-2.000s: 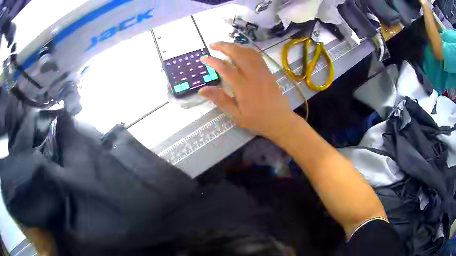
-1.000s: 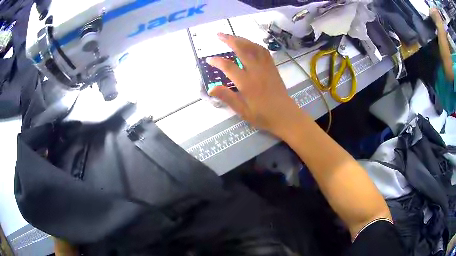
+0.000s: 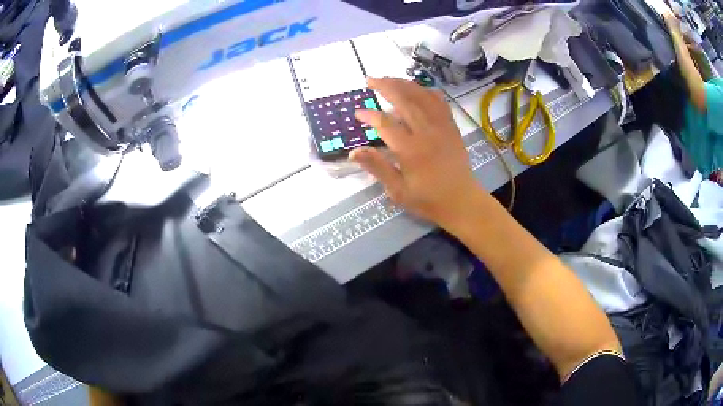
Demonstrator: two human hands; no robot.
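A smartphone [image 3: 337, 103] lies on the machine bed, with a white upper screen and a dark keypad with green keys. My right hand [image 3: 424, 151] is over its lower right edge, fingers apart and holding nothing; the fingertips are at the keypad's right side. A dark garment panel [image 3: 182, 277] lies bunched at the left, over the table's front edge. My left hand is not clearly in view; only a small skin-coloured patch shows at the lower left rim, below the cloth.
The white sewing machine head [image 3: 262, 36] spans the top left, with a dark cylinder [image 3: 165, 144] below it. Yellow-handled scissors [image 3: 517, 123], small metal tools [image 3: 432, 62] and pale scraps [image 3: 531, 36] lie right of the phone. Cut pieces [image 3: 662, 262] are heaped lower right. Another person's arm [image 3: 686, 59] shows upper right.
Since a second ago my right hand has moved down and right off the phone, uncovering more of the keypad. The view has shifted slightly. The garment lies much as before.
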